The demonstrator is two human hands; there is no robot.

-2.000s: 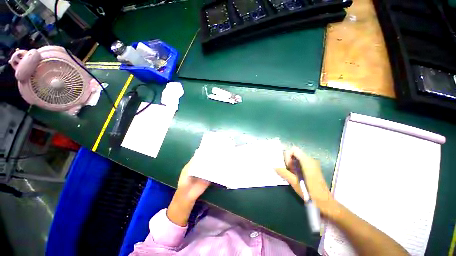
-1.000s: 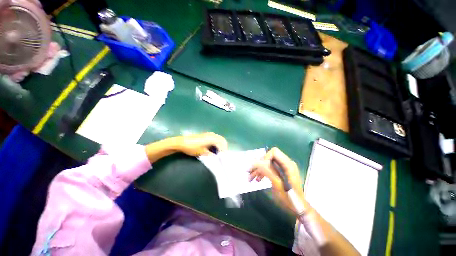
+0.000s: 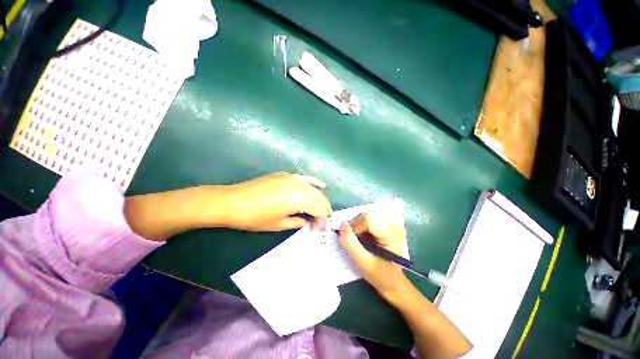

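My right hand [image 3: 375,249] holds a dark pen [image 3: 393,257] with a clear end, its tip down on a white paper slip [image 3: 295,280]. Small marks show on the slip near the pen tip. My left hand [image 3: 281,203] lies at the slip's upper left part, its fingertips on the paper; a small dark thing shows under its fingers, too hidden to name. A second sheet part shows behind my right hand; I cannot tell if it is separate. The large white notepad [image 3: 491,273] lies right of my right hand.
White-handled nippers [image 3: 324,83] and a clear strip [image 3: 281,55] lie mid-bench. At the left are a sticker sheet [image 3: 102,98] with red marks and a white crumpled wipe [image 3: 180,28]. Beyond are a dark green mat [image 3: 400,49], a wooden board [image 3: 514,95] and a black tray [image 3: 572,126].
The view has moved closer to the bench and turned. My left hand has come nearer my right hand on the slip. The pen has swung tip-down onto the paper, and the slip lies lower left.
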